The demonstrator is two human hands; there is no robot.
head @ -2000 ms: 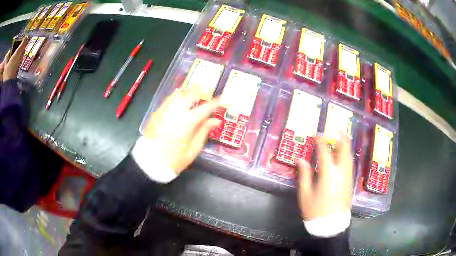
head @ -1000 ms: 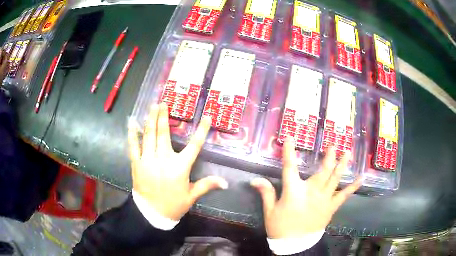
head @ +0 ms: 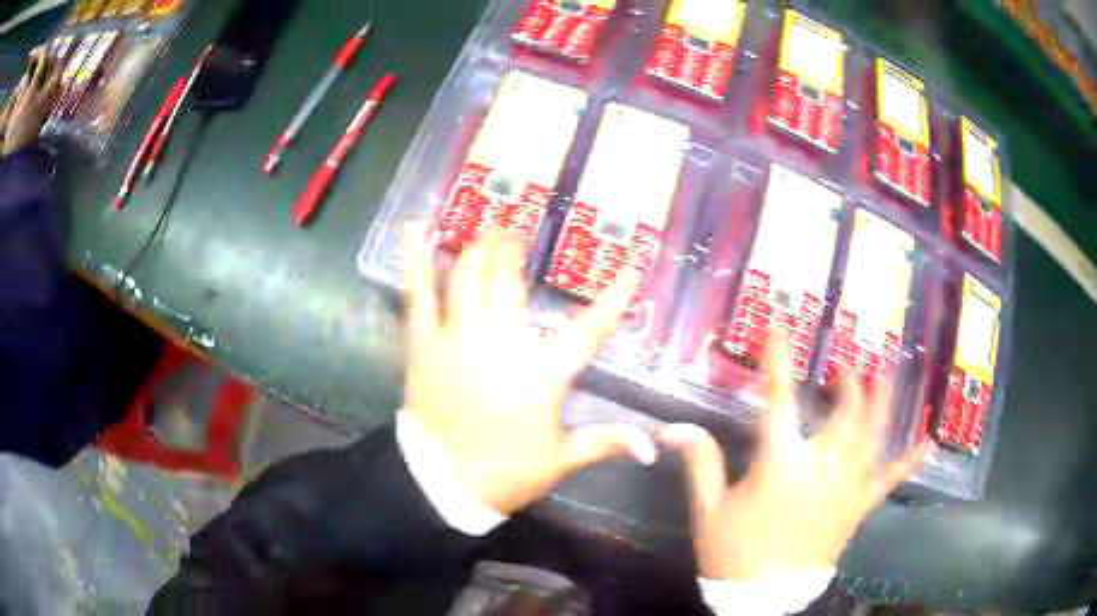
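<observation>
A clear plastic tray [head: 387,235] lies on the dark green bench with two rows of red keypad phones, keys towards me. Four phones in the near row have white fronts, such as this keypad phone [head: 623,181]. The near-row phone at the right end and the far-row phones show yellow frames. My left hand [head: 505,361] is spread, fingertips over the lower keys of the two left phones. My right hand [head: 794,481] is spread, fingertips at the lower ends of the two white-fronted phones on the right. Neither hand holds anything. The thumb tips nearly meet at the near edge.
Left of the tray lie a thick red marker pen [head: 345,148], a ballpoint pen [head: 316,99], more red pens [head: 166,124] and a black device [head: 229,80] with a cable. Another tray [head: 112,108] and a person's hand [head: 33,99] are at far left. A red stool [head: 225,427] stands below.
Since two seconds ago, both hands have come down to the tray's near side, fingers spread. The second and fourth near-row phones, counted from the right and left alike, show more plainly. The view has shifted.
</observation>
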